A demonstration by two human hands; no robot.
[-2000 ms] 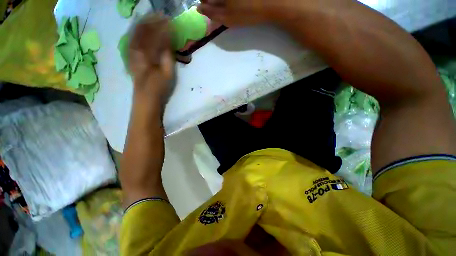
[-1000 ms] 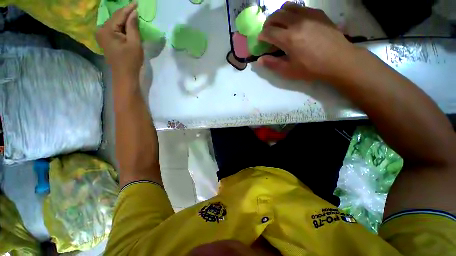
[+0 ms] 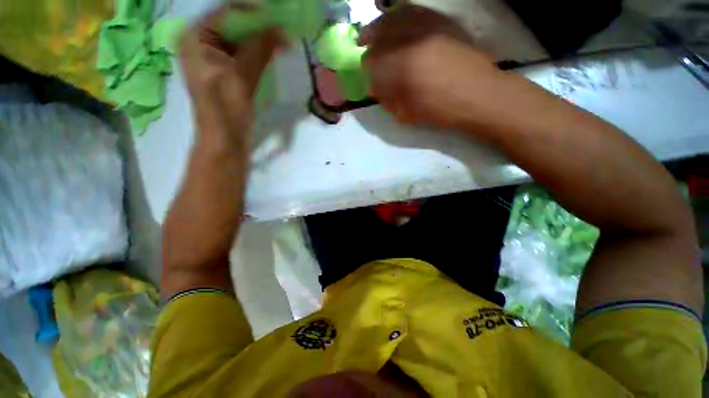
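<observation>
My left hand (image 3: 225,54) is near the top edge, blurred, its fingers closed on a green cut piece (image 3: 272,17). My right hand (image 3: 420,66) is at the bright lamp spot, its fingertips on another green piece (image 3: 340,48) that lies over the pinkish machine bed (image 3: 330,87). The fingers hide part of that piece. The needle is not clearly seen. A pile of loose green pieces (image 3: 134,70) lies on the table's left end. A further green piece (image 3: 266,87) lies partly behind my left hand.
The white table's front edge (image 3: 295,211) runs above my lap. A dark looped edging (image 3: 323,111) is at the bed's near left corner. White (image 3: 62,186) and yellow (image 3: 109,326) sacks are at left. A clear bag of green pieces (image 3: 548,256) is right of my lap.
My left hand has moved right from the pile towards the machine bed, with a green piece in its fingers. My right hand stays at the bed with its piece. The view has shifted slightly.
</observation>
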